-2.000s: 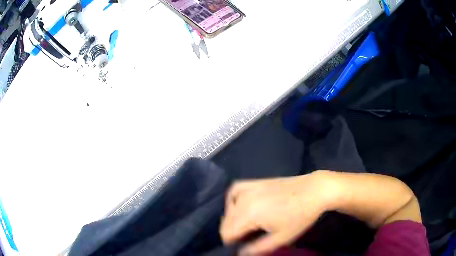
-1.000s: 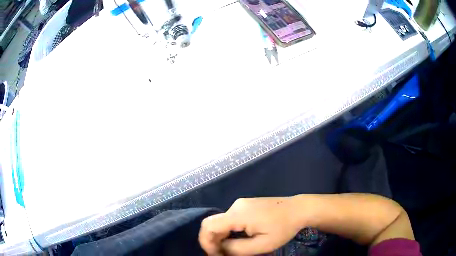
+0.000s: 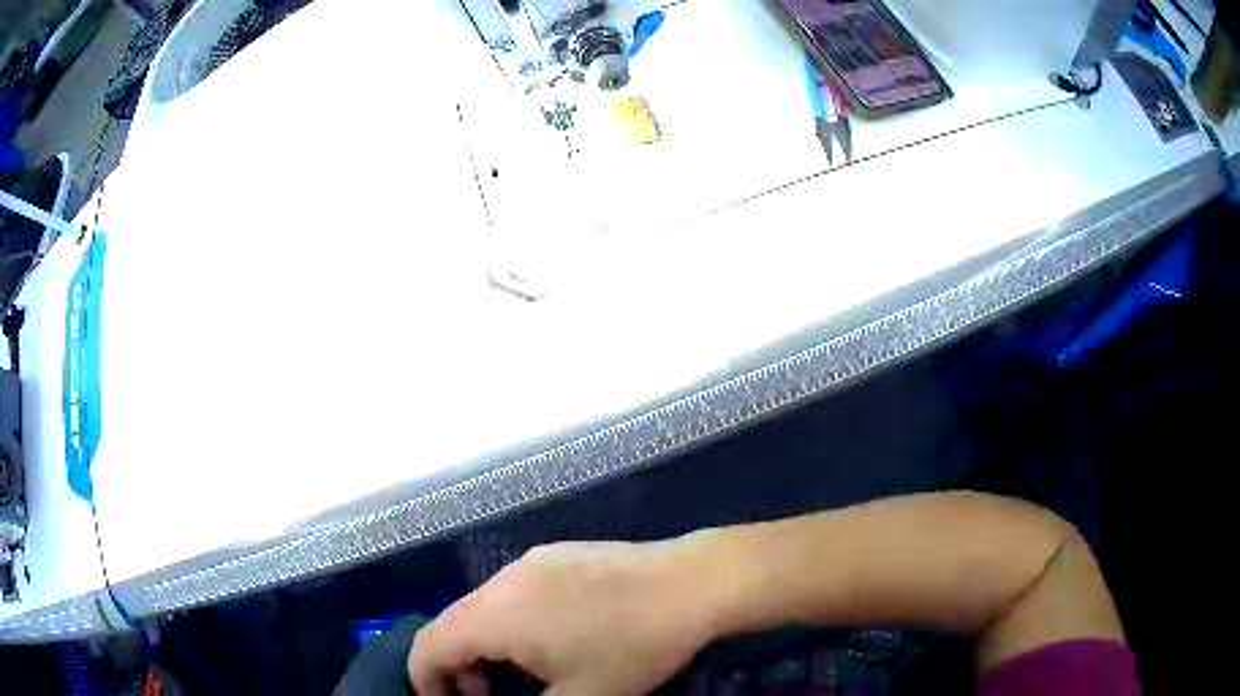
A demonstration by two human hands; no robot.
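Note:
My right hand is low in the view, below the table's front edge, its forearm coming from the right in a maroon sleeve. Its curled fingers are shut on a dark cloth, of which only a small part shows at the bottom edge. My left hand is not in view. The sewing machine's presser foot and needle area is at the top, away from my hand. A yellow tab lies just in front of it. No cloth shows under the foot.
The white table has a printed ruler along its front edge. A phone and small snips lie right of the needle. A blue strip is at the left. Blue plastic shows below the table at right. Patterned dark cloth lies below my forearm.
My right hand has moved left and down with the dark cloth, which has left the table edge and mostly dropped out of view. The view has turned left; the yellow tab now shows.

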